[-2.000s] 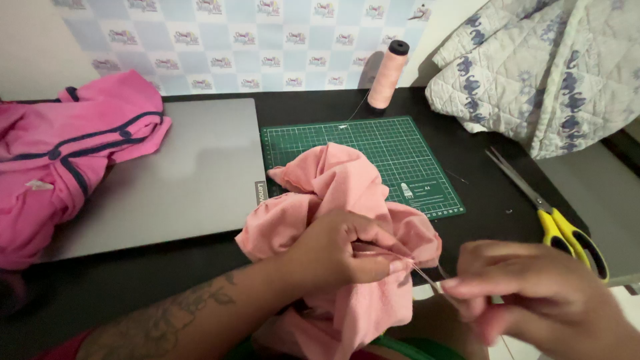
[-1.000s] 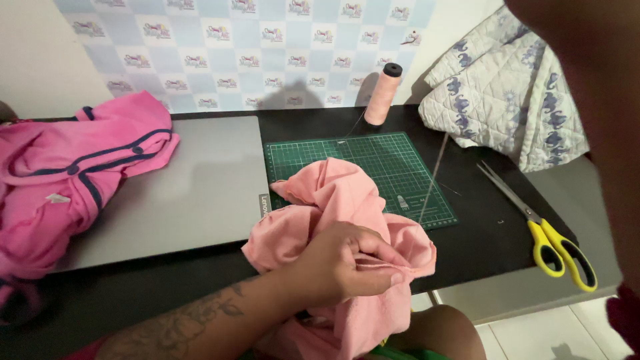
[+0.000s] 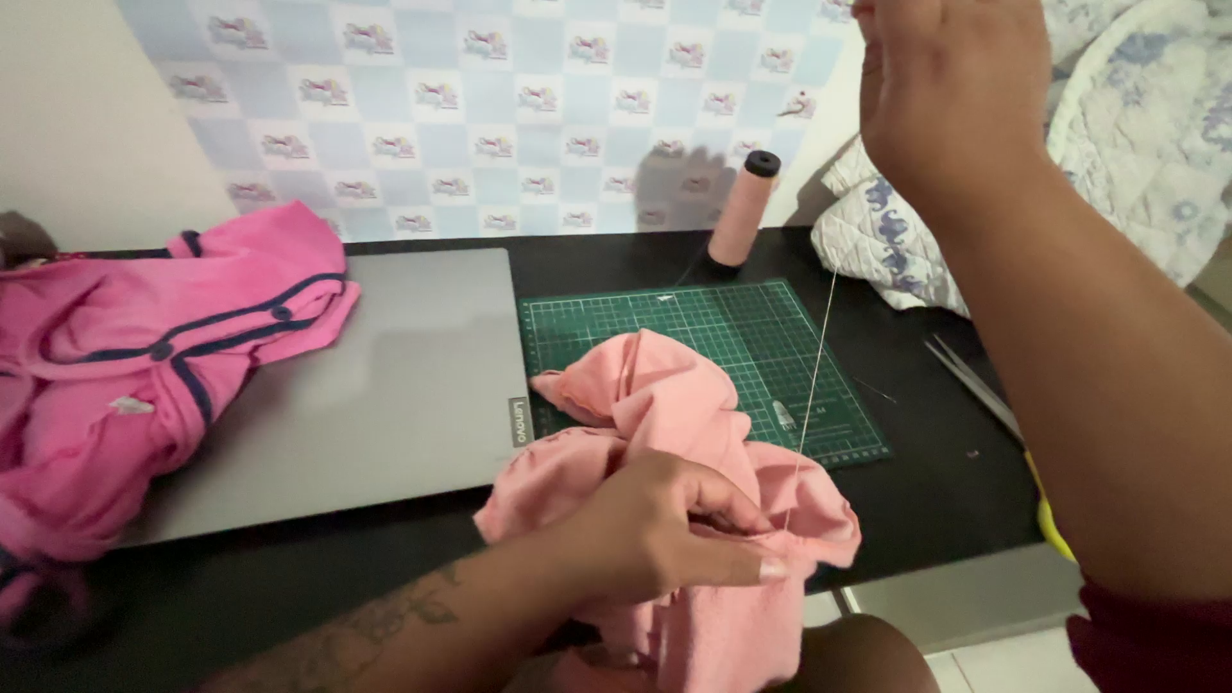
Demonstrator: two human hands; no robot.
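My left hand (image 3: 674, 534) pinches a fold of peach-pink fabric (image 3: 674, 385) between thumb and fingers, low in the middle of the view. From the fabric's edge beside those fingertips a pale thread (image 3: 817, 356) runs taut, up and to the right. My right hand (image 3: 953, 96) is raised at the top right, its fingertips partly cut off by the frame's edge; whether it holds a needle or the thread's end cannot be seen. A cone of peach thread (image 3: 740, 214) stands at the back of the table, behind the green cutting mat (image 3: 674, 318).
A closed grey Lenovo laptop (image 3: 414, 385) lies at the left, with a bright pink garment (image 3: 192, 318) partly over it. Scissors with yellow handles (image 3: 1049, 520) lie at the right, partly behind my right forearm. A quilted, patterned cloth (image 3: 1145, 144) is at the back right.
My right hand was beside the fabric two seconds ago and has risen to the upper right. The thread now stretches upward from the fabric. My left hand keeps its pinch.
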